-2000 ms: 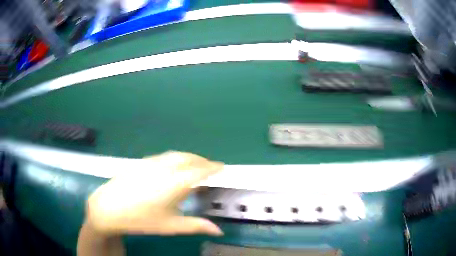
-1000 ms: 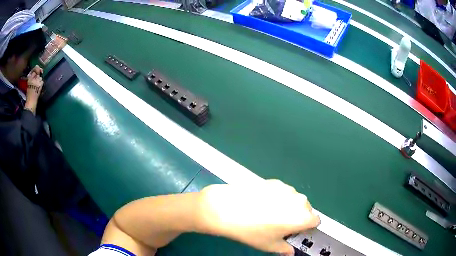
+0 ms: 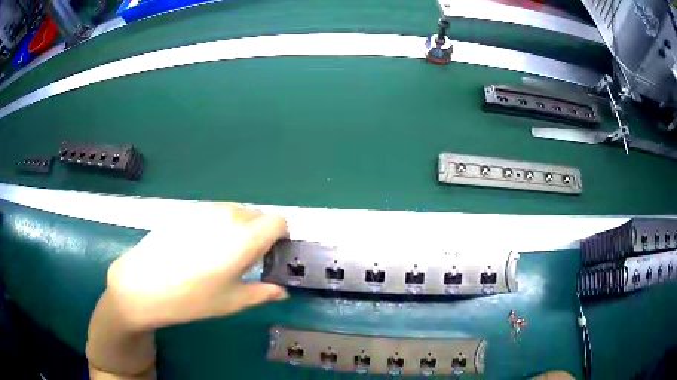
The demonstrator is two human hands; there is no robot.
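Observation:
My left hand [image 3: 185, 271] comes in from the lower left. Its thumb and fingers are around the left end of a grey six-opening strip housing [image 3: 393, 267], which lies along the near edge of the white strip. A second six-opening housing [image 3: 378, 354] lies singly nearer to me, roughly parallel and apart from the first. A small patch of skin, apparently my right hand [image 3: 555, 375], shows at the bottom edge right of centre. It is almost wholly cut off, so its grip is hidden.
On the green belt lie a light strip with bright dots [image 3: 511, 175], a dark tray-like strip [image 3: 540, 104] and dark housings [image 3: 98, 158] at left. Housing stacks [image 3: 627, 256] and a thin pen-shaped tool [image 3: 584, 334] are at right, near copper bits [image 3: 516, 322]. A metal post [image 3: 439, 48] stands on the far strip.
The view swung left and has come back, now sharper. The nearer housing and right stacks show more fully. My left hand is still at the housing's left end. A skin patch has appeared at the bottom edge.

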